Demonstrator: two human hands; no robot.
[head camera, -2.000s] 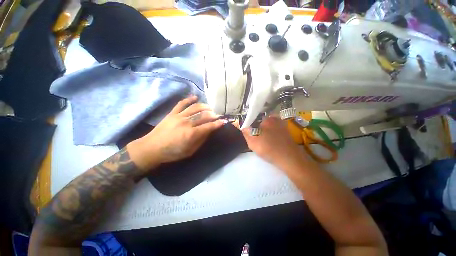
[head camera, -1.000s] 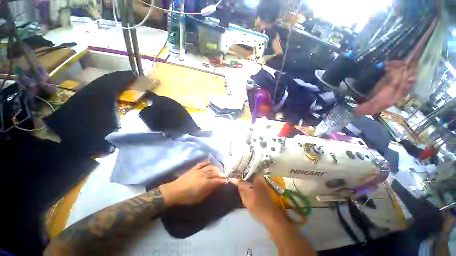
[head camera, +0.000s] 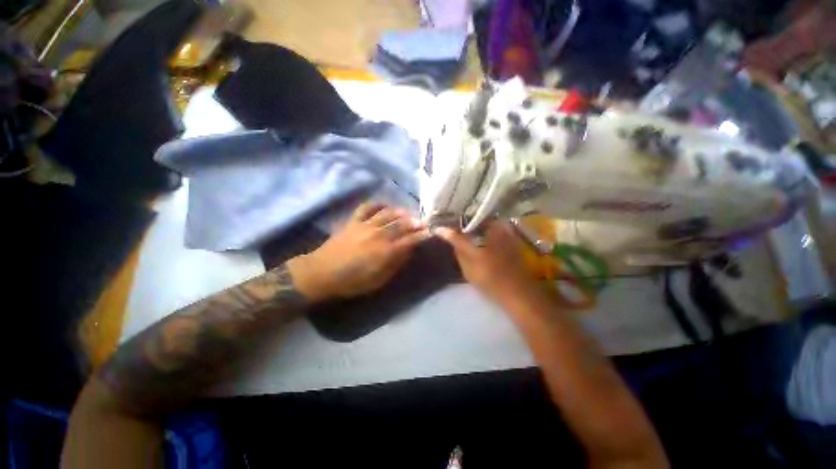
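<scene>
My left hand (head camera: 353, 256) lies on the dark fabric panel (head camera: 385, 302), its fingertips near the needle area under the left end of the white sewing machine (head camera: 587, 174). The pale blue-grey wrong side of the cloth (head camera: 257, 197) is turned up left of the machine head. My right hand (head camera: 490, 261) is at the right of the needle area, partly behind the head, fingertips close to my left fingertips on the cloth edge. Blur and the machine head hide the presser foot and whether the fingers pinch the cloth.
Scissors with green and orange loops (head camera: 579, 267) lie right of my right hand. A dark cut piece (head camera: 280, 87) is at the upper left. Stacked blue-grey pieces (head camera: 420, 57) are behind the machine. Dark strips (head camera: 697, 298) hang at the right. Larger dark cloth (head camera: 115, 110) is at far left.
The camera view tilted up toward the workshop and has come back down, with blur. Both hands stay by the needle area. The cloth shows little clear movement.
</scene>
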